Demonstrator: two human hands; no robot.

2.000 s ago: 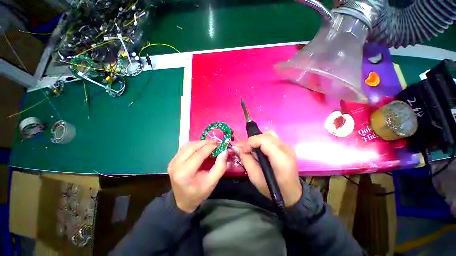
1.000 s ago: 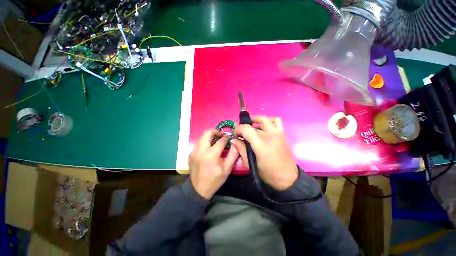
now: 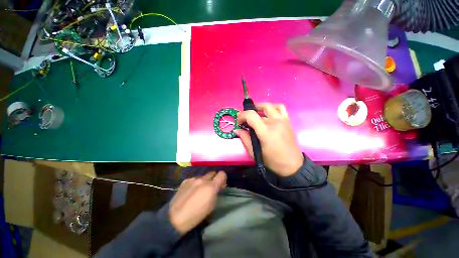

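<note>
My right hand (image 3: 274, 138) holds the black soldering iron (image 3: 255, 143), its thin metal tip pointing up and away. The fingertips of that hand also touch the right edge of a green ring circuit board (image 3: 219, 132) over the pink sheet. Thin pale leads cross the ring's open centre. My left hand (image 3: 196, 199) is off the board, over my lap below the bench edge, its fingers close together. A thin pale strand (image 3: 136, 184) runs from the left up to this hand; whether the fingers grip it is hidden.
The clear fume hood (image 3: 347, 48) hangs at upper right. The tip cleaner tin (image 3: 408, 111) and a black box (image 3: 442, 108) stand at right. Wired assemblies (image 3: 104, 65) lie at upper left, pale rings (image 3: 50, 117) at lower left. Cardboard boxes (image 3: 60, 201) are below.
My left hand has left the board and moved down and left to my lap. The pale strand now shows beside it. My right hand still has the iron and the ring now shows more fully.
</note>
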